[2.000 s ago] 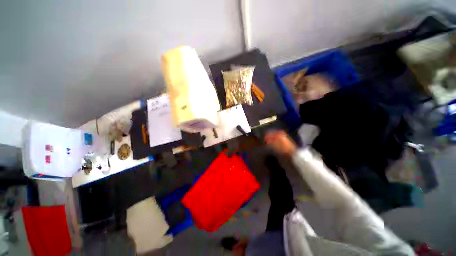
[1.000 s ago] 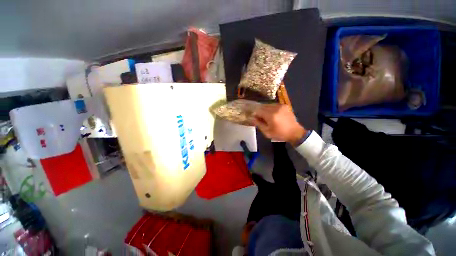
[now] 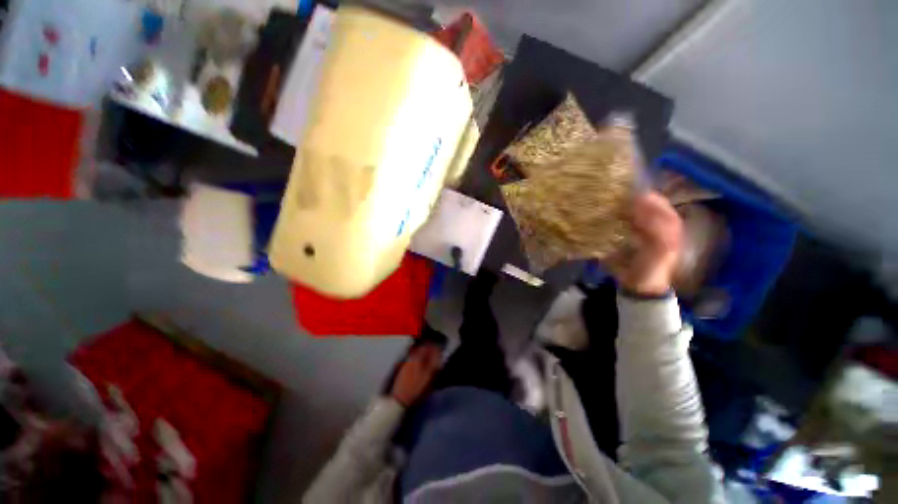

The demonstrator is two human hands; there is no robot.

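Note:
My right hand (image 3: 652,241) grips the side of a clear bag of gold eyelets (image 3: 581,202) above the dark board (image 3: 640,103). The held bag is blurred. A second bag of gold bits (image 3: 559,131) lies on the board behind it, partly covered by the held one. My left hand (image 3: 418,372) is low near my lap, small and blurred; whether it holds the dark thing by its fingers cannot be told.
A cream machine housing (image 3: 379,148) stands left of the bags. A white sheet (image 3: 458,228) lies beside it. Red sheets (image 3: 364,307) are below it, red bundles (image 3: 177,404) at lower left. A blue bin (image 3: 753,266) is at right, a cream seat (image 3: 219,231) at left.
My right hand has moved right and now holds a fuller-looking bag up over the board. A smaller bag was in it before. My left hand has come into clearer view near my lap. The view has turned.

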